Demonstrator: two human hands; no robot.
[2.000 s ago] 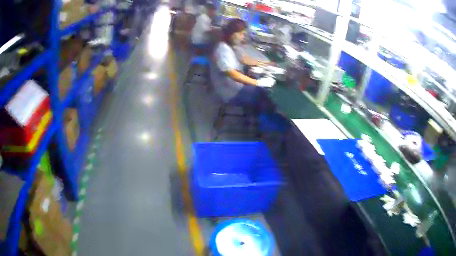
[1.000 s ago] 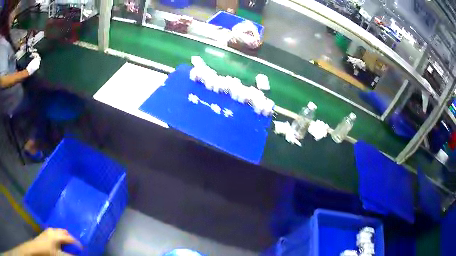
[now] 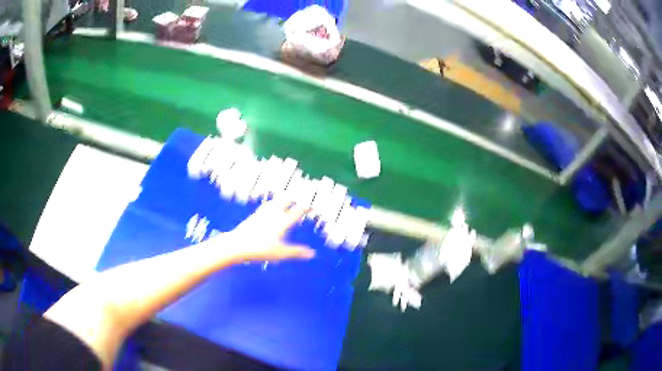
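My left hand (image 3: 270,235) reaches in from the lower left over the blue sheet (image 3: 268,311). Its fingers are spread beside the row of white socket adapters (image 3: 247,174) along the sheet's far edge. The hand looks empty; blur hides whether the fingertips touch an adapter. White lettering (image 3: 196,228) shows on the sheet, partly covered by my arm. My right hand is out of the picture.
A white board (image 3: 83,210) lies left of the sheet. A single white adapter (image 3: 367,159) is on the green conveyor (image 3: 305,116). Blurred clear bottles (image 3: 504,250) and crumpled white items (image 3: 385,272) are to the right. Blue sheets (image 3: 557,311) stand at the lower right.
The view has moved closer to the bench. My left hand has left the blue bin's rim and is now over the blue sheet by the adapters. The open bins have mostly left the view.
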